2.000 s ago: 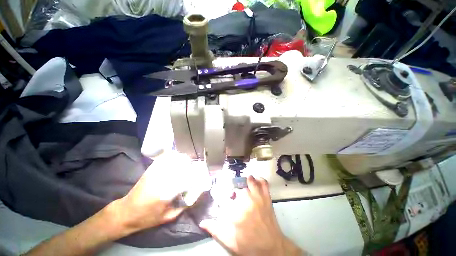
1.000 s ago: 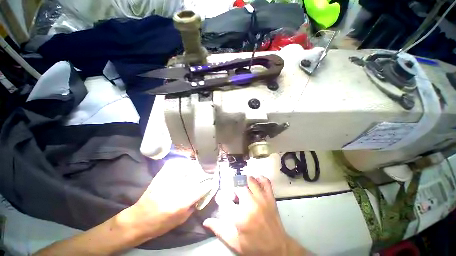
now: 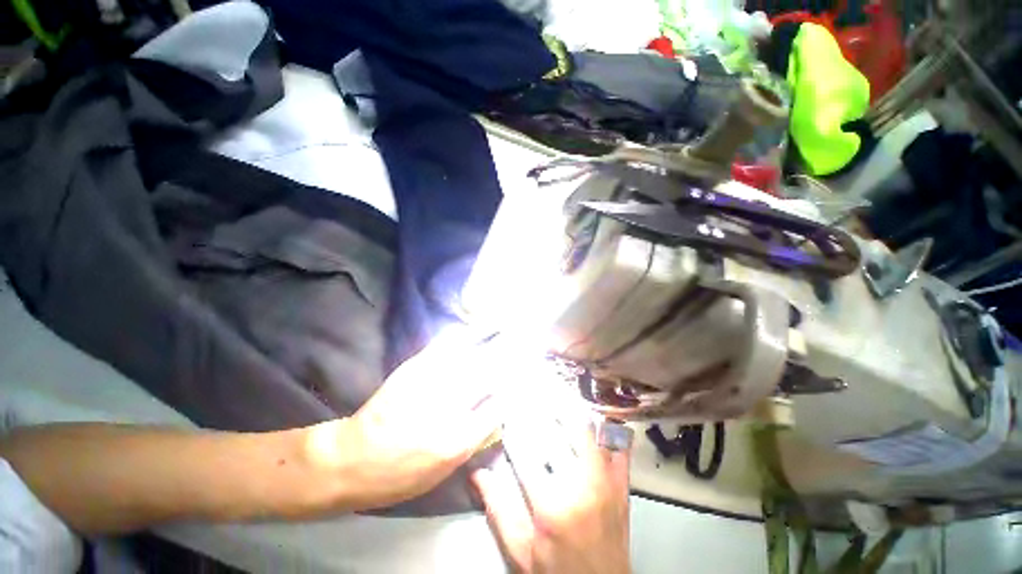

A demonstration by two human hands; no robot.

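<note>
The dark grey garment (image 3: pixel 258 269) lies heaped left of the sewing machine head (image 3: pixel 672 336), with its pale reverse (image 3: pixel 303 129) behind. A navy panel (image 3: pixel 443 191) runs down beside it towards the needle area. My left hand (image 3: pixel 420 420) is at the needle area, fingers bent on the garment's edge; its fingertips fade into glare. My right hand (image 3: pixel 566 488) is close beside it, in front of the machine head, fingers pointing at the needle area. Strong white light hides the needle, the presser foot and what the right fingertips touch.
Dark thread snips (image 3: pixel 728 224) rest on top of the machine head. Black-looped scissors (image 3: pixel 689 448) lie on the bed right of my right hand. A camouflage strip (image 3: pixel 773 482) hangs over the front edge. Navy cloth (image 3: pixel 426 45) and neon yellow-green cloth (image 3: pixel 827 101) are piled behind.
The view has turned and shifted left, so the machine appears tilted and further right, and more of the garment shows. Both hands stay at the needle area; the glare there covers more.
</note>
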